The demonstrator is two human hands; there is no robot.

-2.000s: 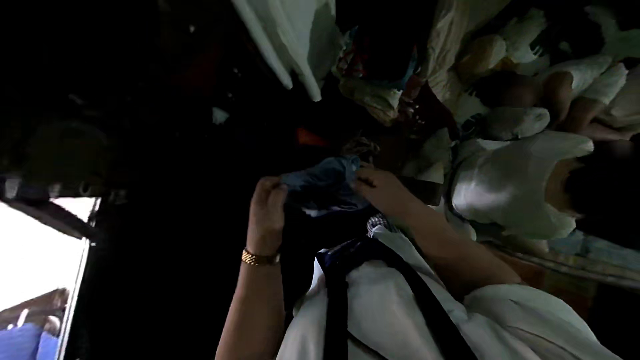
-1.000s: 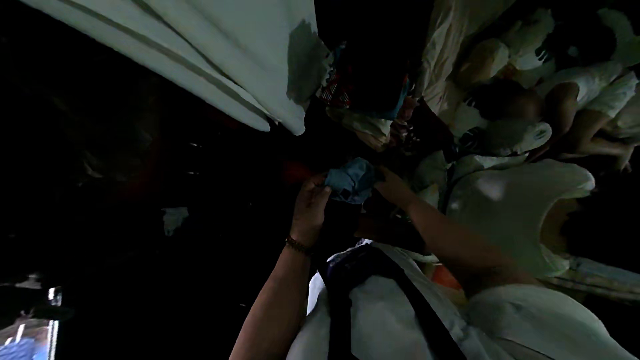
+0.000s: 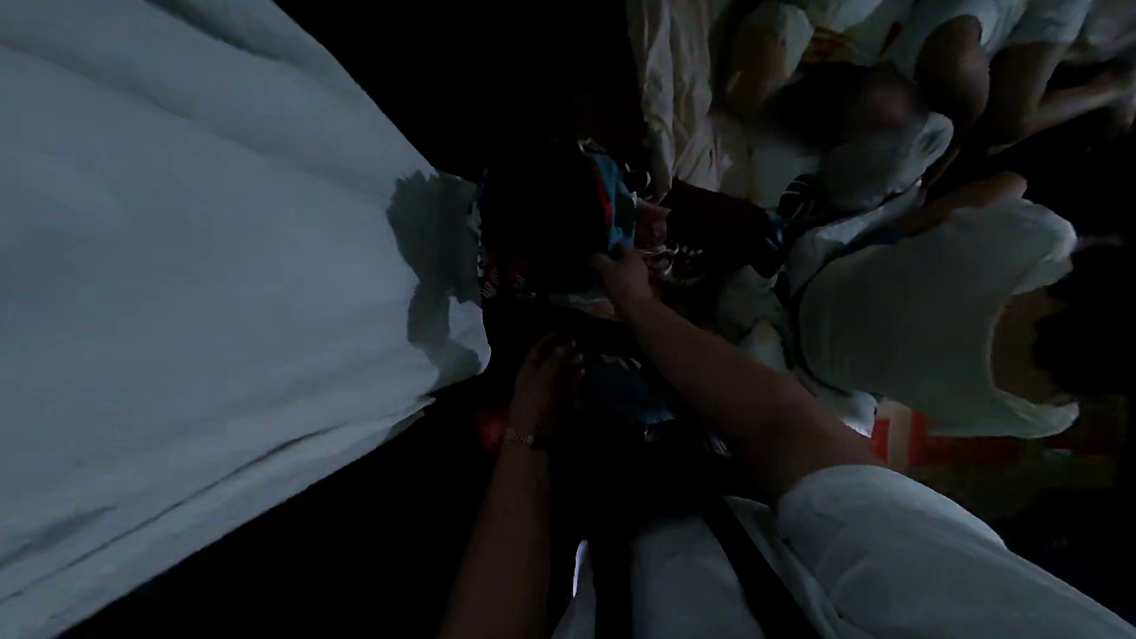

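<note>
My right hand point(image 3: 624, 273) reaches to a dark bundle of cloth point(image 3: 550, 222) with blue and red edges, its fingers at the lower right side of the bundle. Whether they grip it is too dark to tell. Below and to the left is my left hand point(image 3: 543, 377), fingers bent, with a bracelet on the wrist. A dark blue cloth point(image 3: 621, 389) lies just right of my left hand; the shadow hides whether the hand holds it.
A large white cloth point(image 3: 222, 248) hangs along the left side. A person in a white shirt point(image 3: 923, 311) is close on the right, with more people at the upper right. Pale draped fabric point(image 3: 674, 98) hangs at the top.
Both hands were together at a blue cloth; now they are apart, my right hand farther forward at the dark bundle. The view has shifted, and the white cloth fills more of the left.
</note>
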